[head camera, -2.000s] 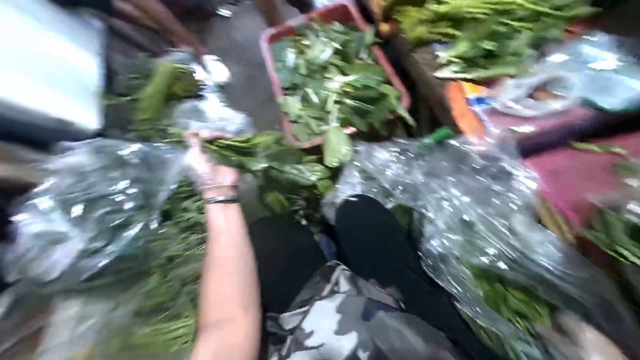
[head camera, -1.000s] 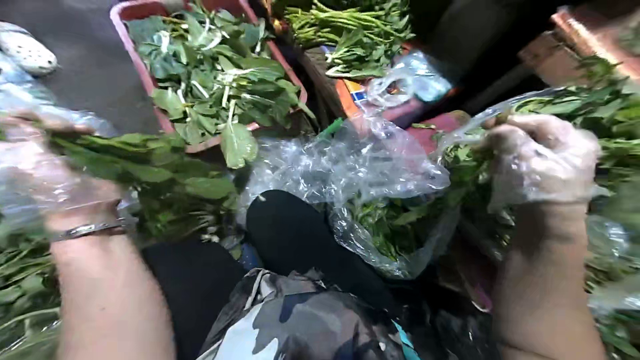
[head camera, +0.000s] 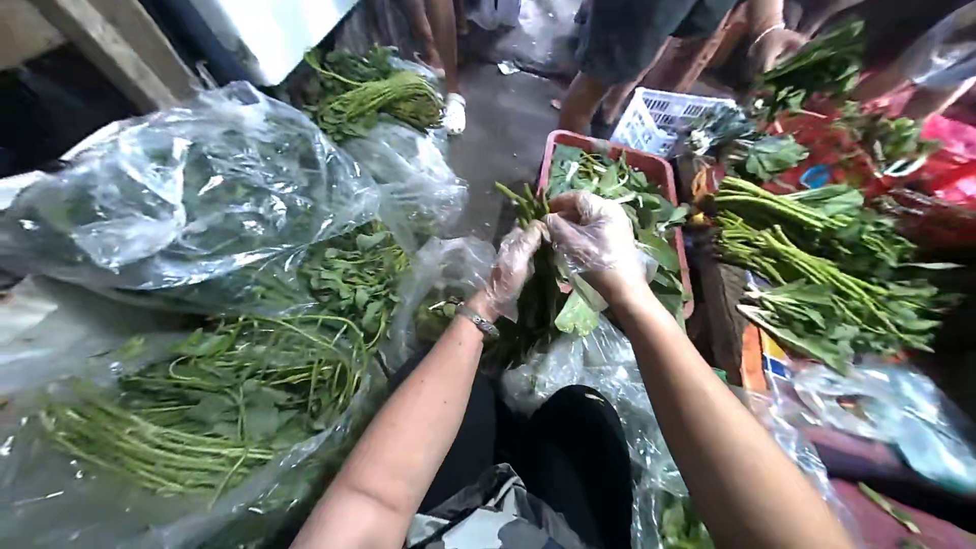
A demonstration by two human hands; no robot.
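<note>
Both my hands wear thin clear plastic gloves and meet at the centre, above my knees. My left hand [head camera: 515,263] grips a small bunch of leafy green stems [head camera: 524,202], its cut ends pointing up and its leaves hanging below. My right hand [head camera: 596,235] closes on the same bunch at the stem ends, its fingers touching the left ones. Just behind the right hand, a pink plastic crate [head camera: 681,255] holds loose leafy greens [head camera: 602,177]. A pale green leaf [head camera: 577,313] hangs beneath the right wrist.
Large clear plastic bags [head camera: 229,183] and piled long-stemmed greens [head camera: 175,435] fill the left side. Bundled greens [head camera: 823,259] lie at right beside a wooden beam [head camera: 720,305]. A white plastic basket [head camera: 663,114] stands behind the crate. Other people's legs and a hand holding greens are near the top.
My hands were wide apart one second ago, the right one among greens at the right; now they are together on one bunch at the centre. The view has swung left.
</note>
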